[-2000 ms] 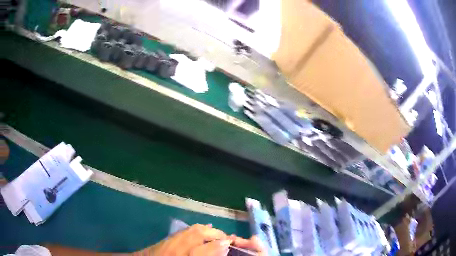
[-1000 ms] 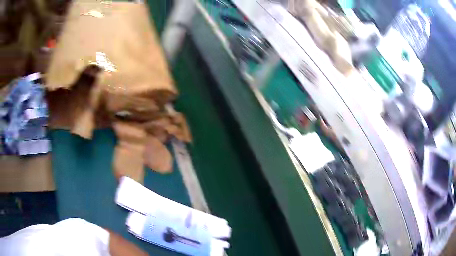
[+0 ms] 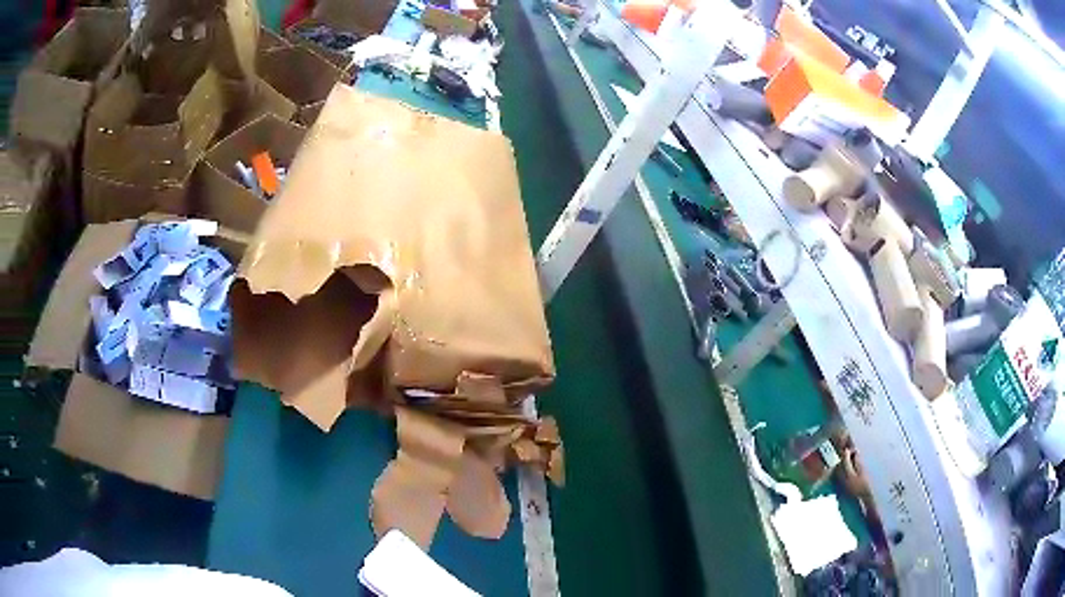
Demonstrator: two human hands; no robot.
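No hand shows; a white sleeve lies along the bottom left edge. The brown paper package [image 3: 456,222] lies on the green work surface [image 3: 280,490] in front of me. Its near left side is torn into a dark hole, with shiny tape near it. Torn kraft paper [image 3: 420,472] hangs at its near end. A white folded carton [image 3: 415,569] is cut off by the bottom edge. An open corrugated carton [image 3: 140,437] at left holds many small blue-white card pieces [image 3: 175,315].
Several open brown boxes [image 3: 140,146] stand at the upper left. The dark green conveyor channel [image 3: 631,432] runs along the right of the package, crossed by a pale metal post [image 3: 631,152]. Beyond are a white cloth [image 3: 814,533], a raised shelf with brown tubes [image 3: 893,286] and orange boxes [image 3: 818,99].
The view has swung left and up from the erected cartons to the package. The hands seen two seconds ago at the bottom are out of view. The printed stack has slid down mostly out of view.
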